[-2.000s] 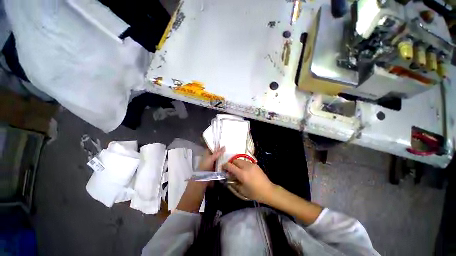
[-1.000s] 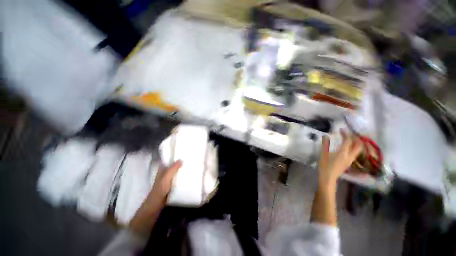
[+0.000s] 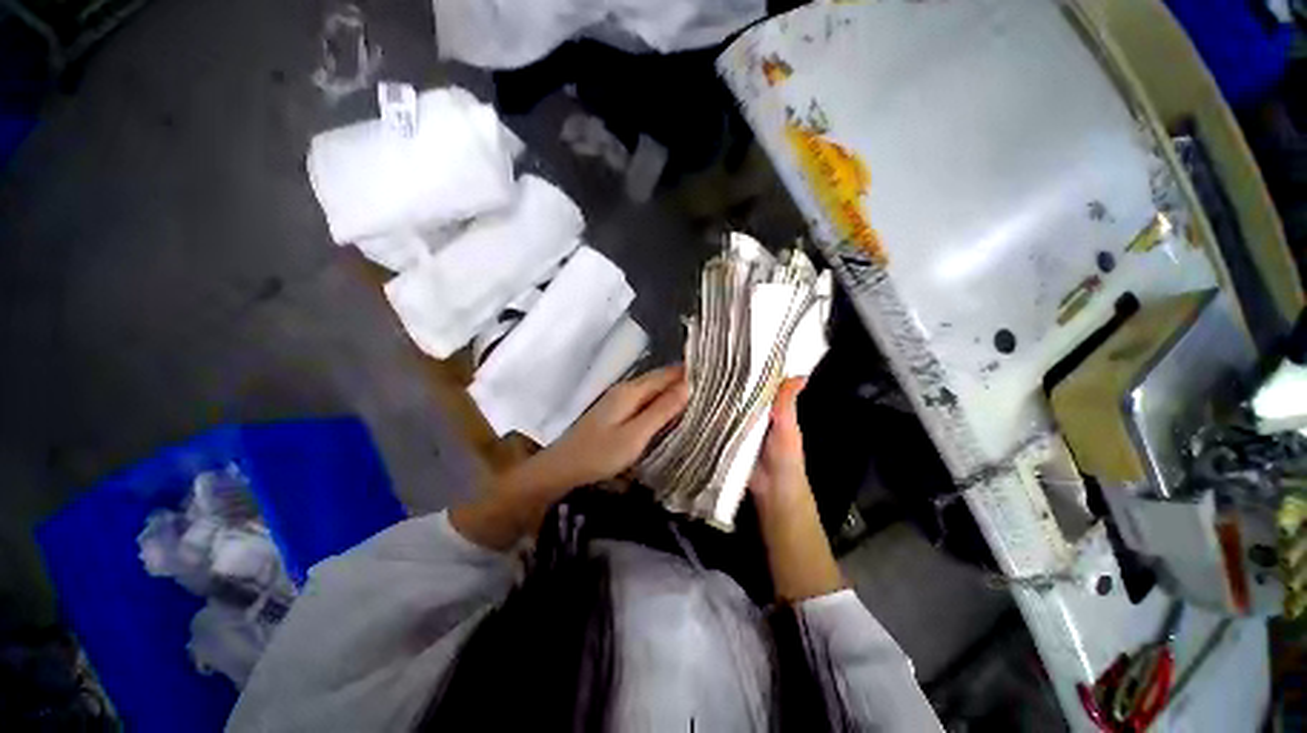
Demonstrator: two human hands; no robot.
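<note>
A thick bundle of white cut fabric pieces (image 3: 738,372) is held over my lap, its layered brownish edges facing up. My left hand (image 3: 619,427) grips it from the left side. My right hand (image 3: 781,447) holds its right side, with the thumb on the outer piece. The fingers under the bundle are hidden. Scissors with red handles (image 3: 1132,690) lie at the table's front corner, at the lower right of the view.
The white machine table (image 3: 989,158) is at the right, with the overlock machine (image 3: 1233,473) at its edge. Folded fabric bundles (image 3: 495,272) lie at the left, one with a paper tag. A blue crate (image 3: 323,480) with white scraps stands at lower left.
The scissors have left my right hand and lie on the table. My right hand has come back to the bundle, now turned with its edges up. The view has swung left, showing the blue crate.
</note>
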